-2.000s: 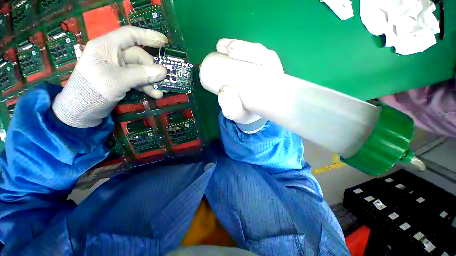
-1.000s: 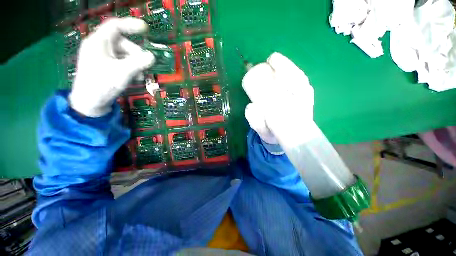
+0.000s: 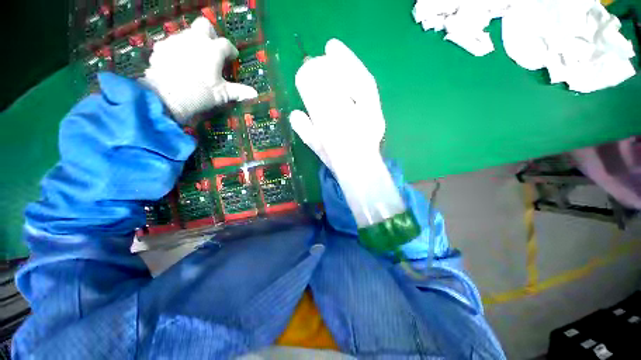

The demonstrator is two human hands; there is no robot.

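Note:
My gloved left hand (image 3: 193, 74) is over the clear tray (image 3: 296, 165), fingers spread and curved around the left side of a circuit board (image 3: 251, 72) in its right column; no grip on the board shows. The palm hides the pockets beneath it. My gloved right hand (image 3: 341, 98) is closed around the milky-white dispensing bottle (image 3: 372, 186) to the right of the tray. The bottle's green end cap (image 3: 390, 232) points down toward my lap. Its thin dark needle (image 3: 302, 46) sticks out beyond my fingers, pointing away from me.
Other boards (image 3: 237, 193) lie in red-lined tray pockets. The tray lies on a green mat (image 3: 450, 119). Crumpled white wipes (image 3: 562, 42) are at the far right. A pink sleeve (image 3: 615, 169) shows at the right edge. Black boxes with white labels (image 3: 594, 334) stand at the lower right.
My left hand has put down the board it held into the tray and now has its fingers at a board in the right column. My right hand has turned the bottle more upright in view.

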